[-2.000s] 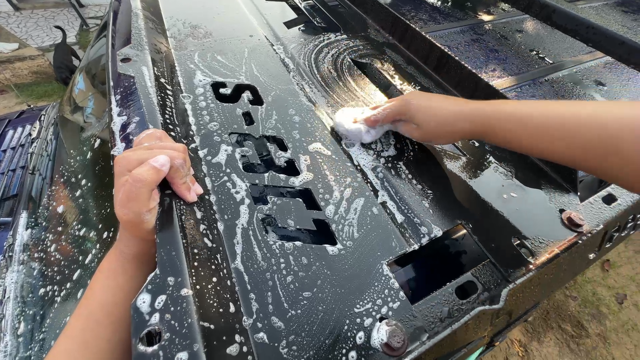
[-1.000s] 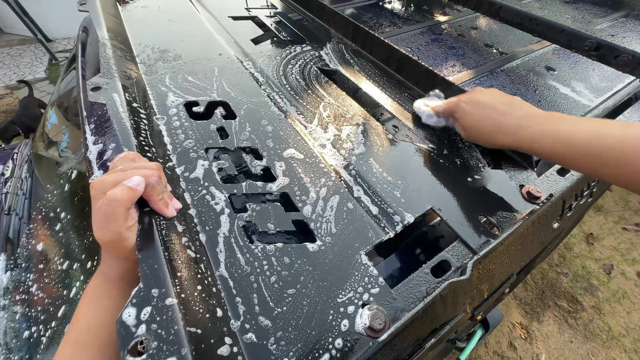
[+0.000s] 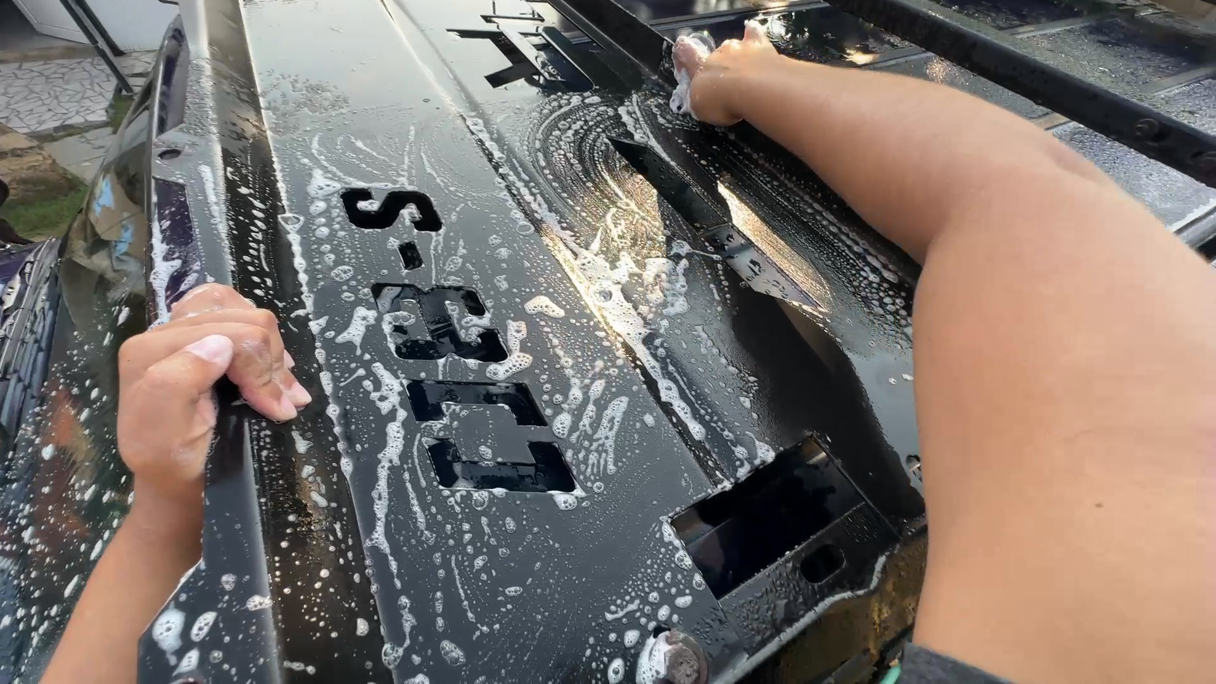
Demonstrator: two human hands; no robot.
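Observation:
A black metal panel with cut-out characters, wet and streaked with soap suds, fills the middle of the view. On the left, my left hand grips the raised metal edge of the panel, fingers curled over it. My right hand is stretched far forward at the upper right, closed around a foamy white wad, possibly a sponge or cloth; most of it is hidden by the fingers. It rests near the dark raised rail. Curved foam streaks mark the panel beside a long slanted slot.
A rusty bolt and a rectangular opening lie at the near end. A black bar crosses above wet dark panels at the upper right. Glossy bodywork drops away at left, with stone paving beyond.
My right hand has moved forward along the panel with the foamy wad, away from the slot area where it was two seconds ago. My left hand stays on the edge.

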